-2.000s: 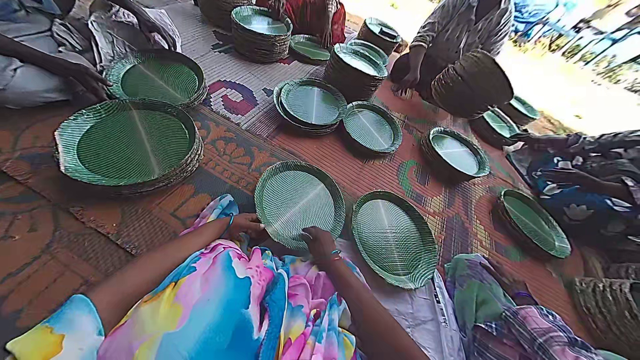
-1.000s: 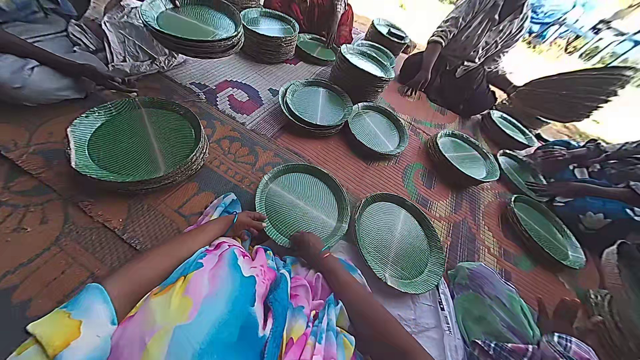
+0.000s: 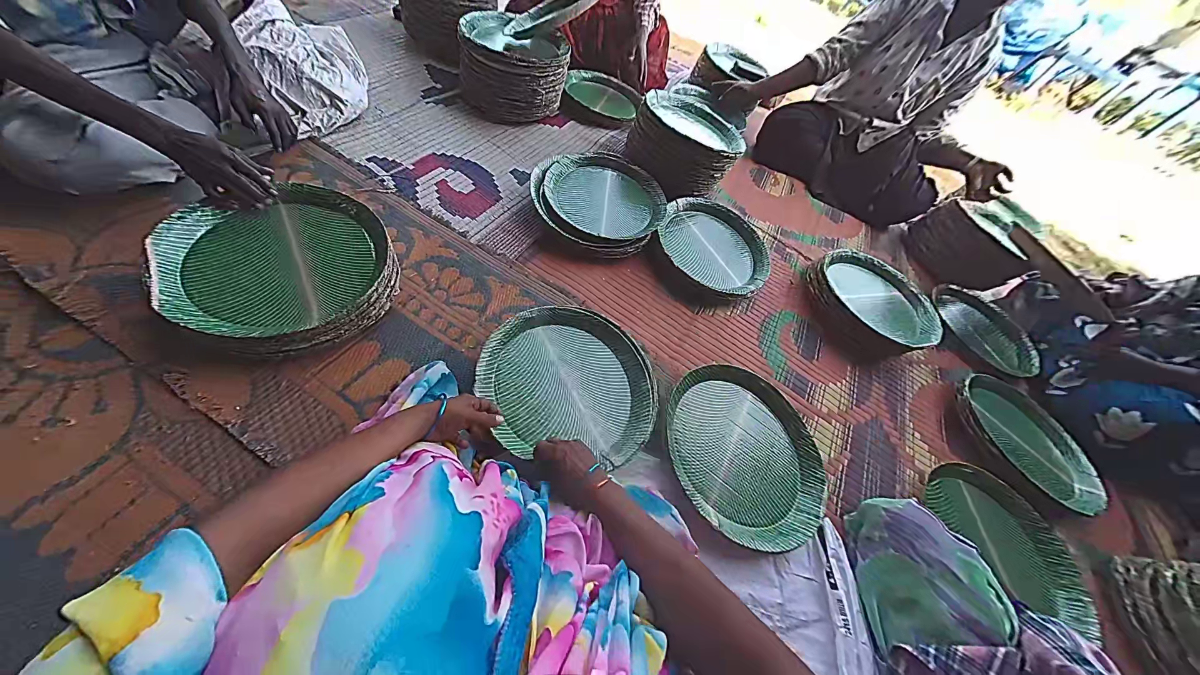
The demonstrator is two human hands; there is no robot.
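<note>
A round green plate with a fine ribbed pattern and a raised rim, a leaf plate by its look, is between my two hands above my lap. My left hand has its fingers closed at the lower left rim. At the near rim my right hand pinches the edge. Another green plate lies just to the right, on white sheeting, touched by neither hand. The undersides of my fingers are hidden.
A stack of large green plates stands left, with a person's hand at its far rim. Several more stacks, such as a tall one, stand on the patterned mats. People sit around them. Crumpled cloth is at near right.
The person at upper right no longer holds the brown stack in the air; a stack stands near that person's hand. The other person's hand at left has come onto the large plate stack.
</note>
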